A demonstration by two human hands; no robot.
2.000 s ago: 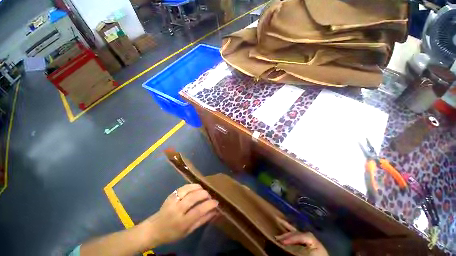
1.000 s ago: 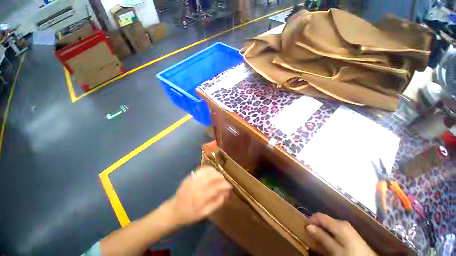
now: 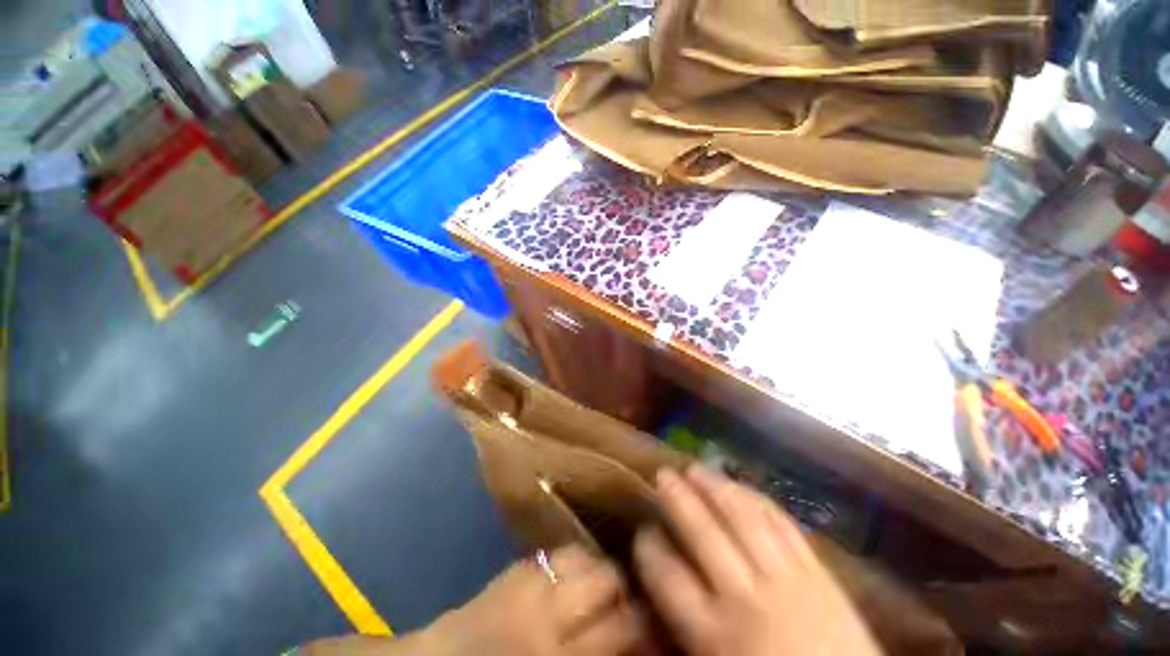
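Note:
A brown unfinished bag [image 3: 539, 442] lies in front of me, its long mouth running from upper left to lower right, with an orange-brown leather tab [image 3: 459, 368] at its far end. Small shiny metal bits show near that end. My left hand [image 3: 552, 602] is at the bag's mouth, fingers curled on its near edge. My right hand [image 3: 738, 564] lies over the mouth beside it, fingers on the bag. Both hands are slightly blurred, and the fingertips are partly hidden in the opening.
The leopard-print desk [image 3: 577, 237] bears a pile of brown bags [image 3: 821, 109], white paper [image 3: 873, 333], orange-handled pliers [image 3: 1007, 404] and a dark tool [image 3: 1116, 493]. A blue crate [image 3: 423, 256] stands left of the desk. A red-edged carton [image 3: 193, 205] stands on the floor.
My right hand has moved left from the bag's near end to its mouth, close to my left hand. My left hand has moved down and right. The bag's mouth is spread wider.

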